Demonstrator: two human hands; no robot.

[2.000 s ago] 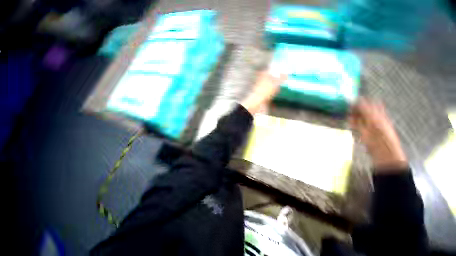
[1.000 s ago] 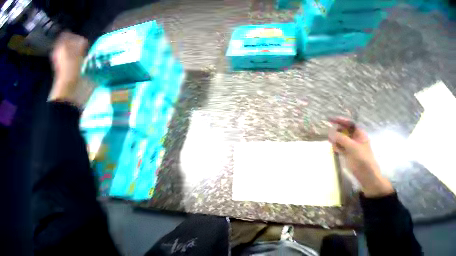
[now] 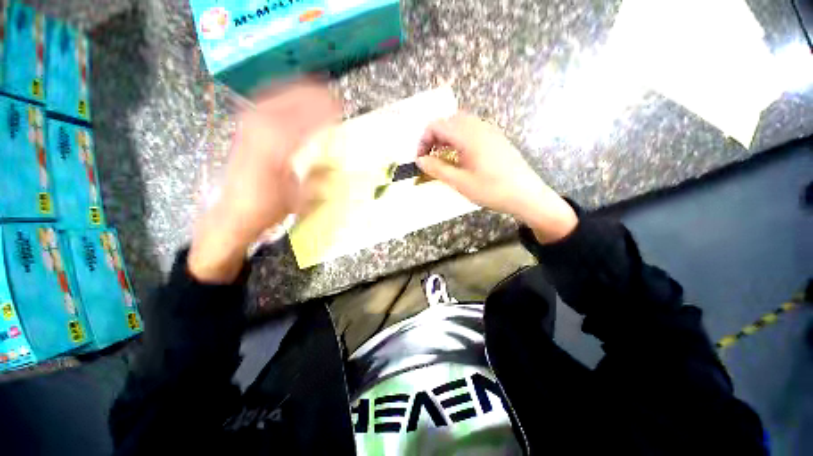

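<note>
A pale white-yellow sticker sheet (image 3: pixel 357 218) lies on the speckled table near its front edge. My right hand (image 3: pixel 477 165) is over the sheet's right part and grips a short dark tool (image 3: pixel 406 171) with a yellowish end pointing left, low over the sheet. My left hand (image 3: pixel 276 160) is strongly blurred, at the sheet's left side; its fingers and anything in them cannot be made out. A teal retail carton (image 3: pixel 312 40) with a white cartoon face and dark lettering stands just beyond the sheet, cut off by the top edge.
Teal cartons (image 3: pixel 27 160) stand in rows at the far left of the granite-look table (image 3: pixel 508 53). Loose white papers (image 3: pixel 704 62) overlap at the upper right. Grey floor with yellow-black tape (image 3: pixel 758 328) shows beyond the table edge at the right.
My left hand has come from the carton stack at the left to the sheet. My right hand has moved over the sheet. A carton now stands just beyond the sheet; the view has turned downward.
</note>
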